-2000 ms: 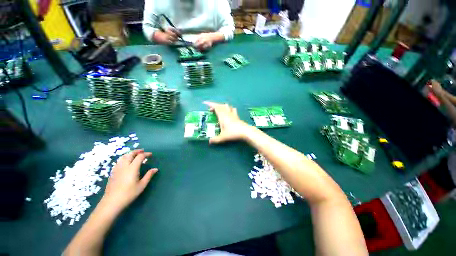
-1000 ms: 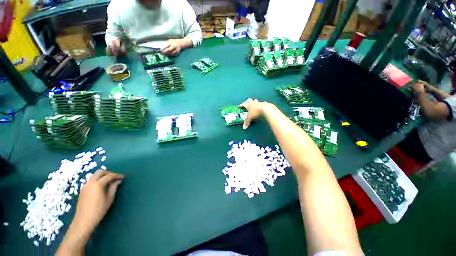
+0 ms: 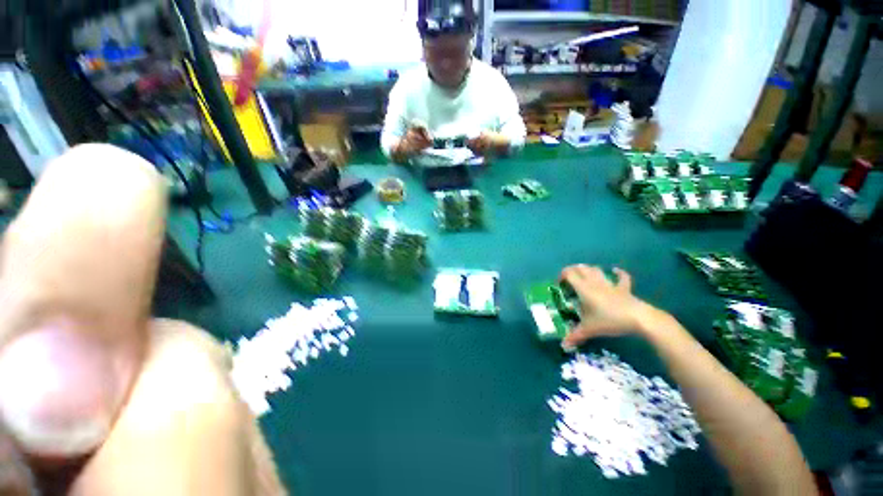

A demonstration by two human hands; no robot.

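Note:
My right hand (image 3: 605, 310) spans a green PCB panel (image 3: 544, 312) lying on the mat, thumb at its near edge and fingers over its right part, which they hide. A second PCB panel (image 3: 466, 293) with two white rectangles lies flat to its left, untouched. My left hand (image 3: 116, 368) is very large, blurred and cut off at the left edge, raised close to the camera; whether it holds anything cannot be told. Small white parts lie in a right heap (image 3: 620, 412) below my right hand and a left heap (image 3: 290, 349), partly hidden by my left hand.
Stacked PCB panels stand at far left (image 3: 392, 248), centre (image 3: 458, 209) and far right (image 3: 692, 189), with looser piles at right (image 3: 765, 354). A tape roll (image 3: 390, 190) lies behind the left stacks. A person (image 3: 450, 107) sits opposite. A black mass (image 3: 813, 252) lies at right.
The view has tilted up and turned left. My left hand has risen from beside the left heap to near the camera. My right hand went from the left panel to the right one and remains there.

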